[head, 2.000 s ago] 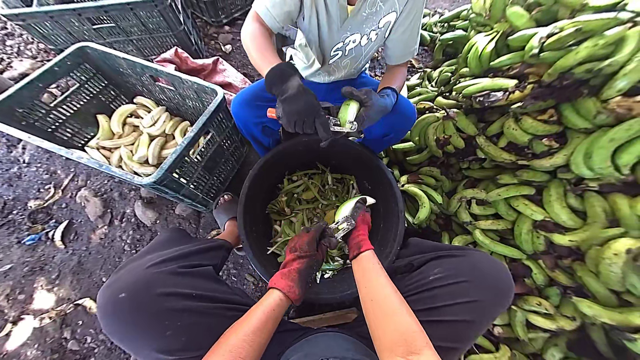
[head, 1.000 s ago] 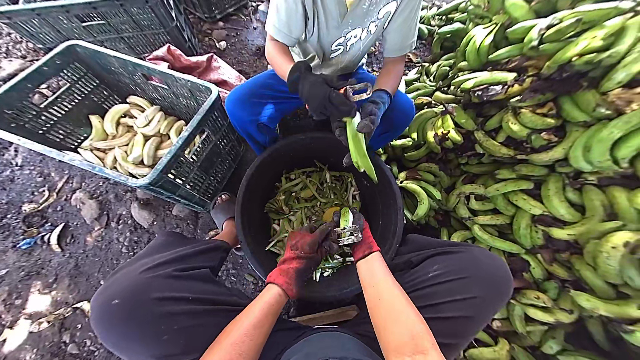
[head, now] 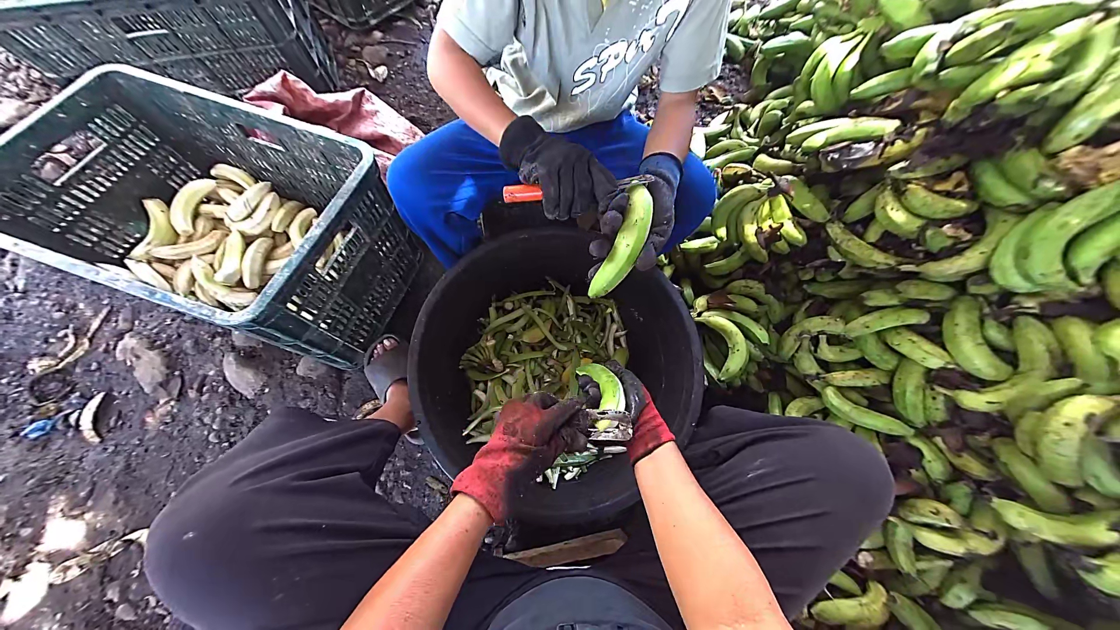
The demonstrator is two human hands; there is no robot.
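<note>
Both my hands, in red gloves with dark palms, are over a black tub (head: 423, 350) that holds green plantain peels (head: 542, 337). My right hand (head: 646, 411) is closed around a green plantain (head: 602, 385), its curved end pointing up and left. My left hand (head: 525, 442) grips a metal peeler (head: 610, 426), whose blade end lies against the plantain's lower part; its handle is hidden in the glove.
Across the tub a person in dark gloves holds a green plantain (head: 626, 241) and an orange-handled tool (head: 522, 193). A green plastic crate (head: 346, 254) with peeled plantains (head: 236, 236) stands at left. Heaped green plantains (head: 971, 341) fill the right side.
The other person's plantain has moved up and away from the tub's middle, and an orange handle now shows. My hands stay over the tub, with the plantain's end now showing more than one second ago.
</note>
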